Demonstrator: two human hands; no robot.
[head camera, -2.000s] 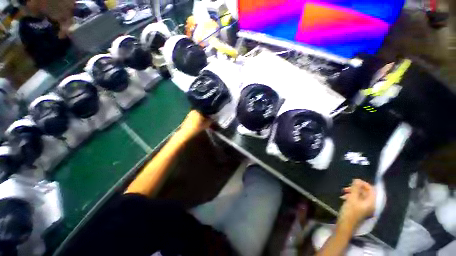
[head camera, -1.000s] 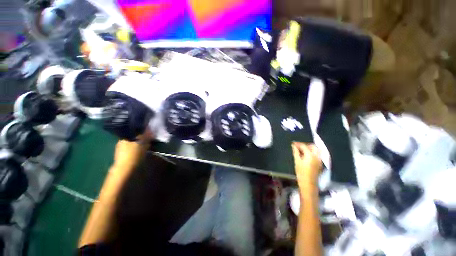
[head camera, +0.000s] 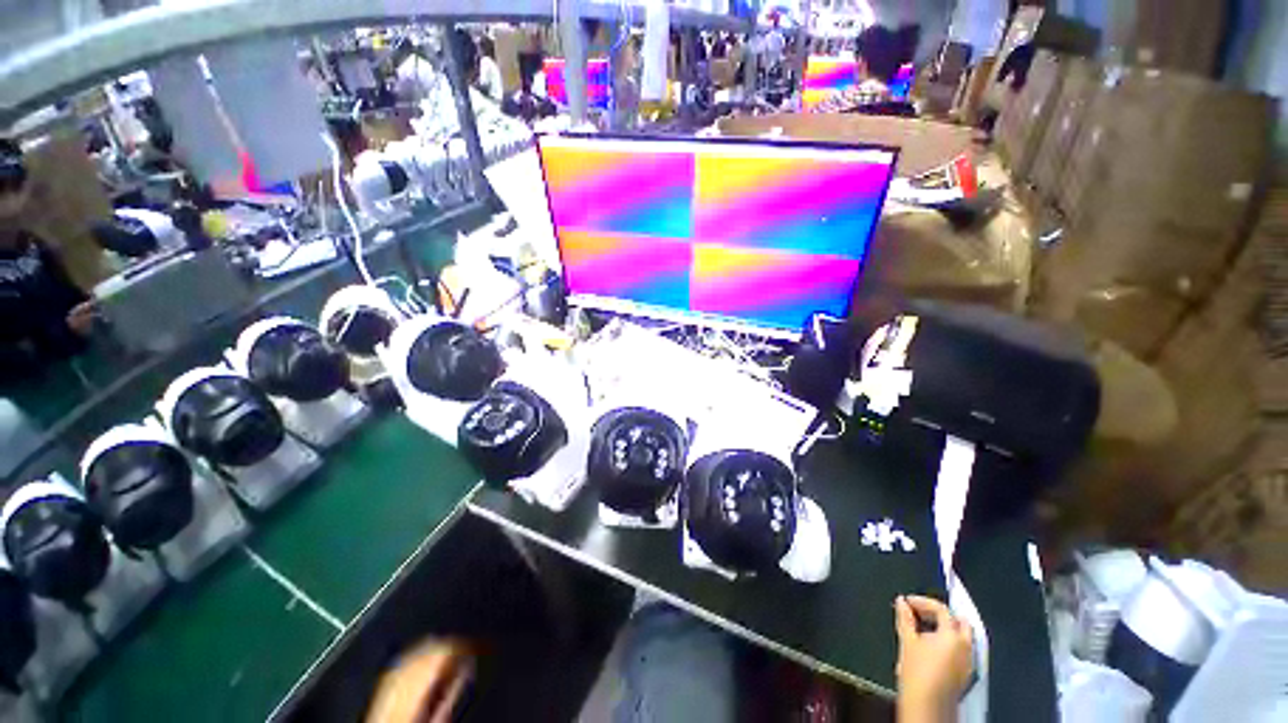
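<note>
Three PTZ cameras with black ball fronts stand near the dark bench's front edge: a left one (head camera: 510, 431), a middle one (head camera: 637, 462) and a right one (head camera: 743, 510). Small white pieces (head camera: 887, 535) lie on the bench right of them. My right hand (head camera: 932, 653) is over the bench's right part, just below the white pieces and beside the white strip (head camera: 953, 502). Its fingertips are drawn together; whether they hold something is too small to tell. My left hand (head camera: 425, 681) is blurred at the bottom, below the bench edge, away from the cameras.
More cameras (head camera: 226, 417) stand in a row on the green-topped bench (head camera: 205, 622) at left. A monitor (head camera: 713, 233) stands behind. A black machine (head camera: 989, 396) is at right, with a pile of units (head camera: 1172, 622) below it. A person (head camera: 43, 290) is at far left.
My left hand has left the left camera and moved down to the bottom of the view. My right hand stays near the strip. The view has tilted up, showing more of the hall.
</note>
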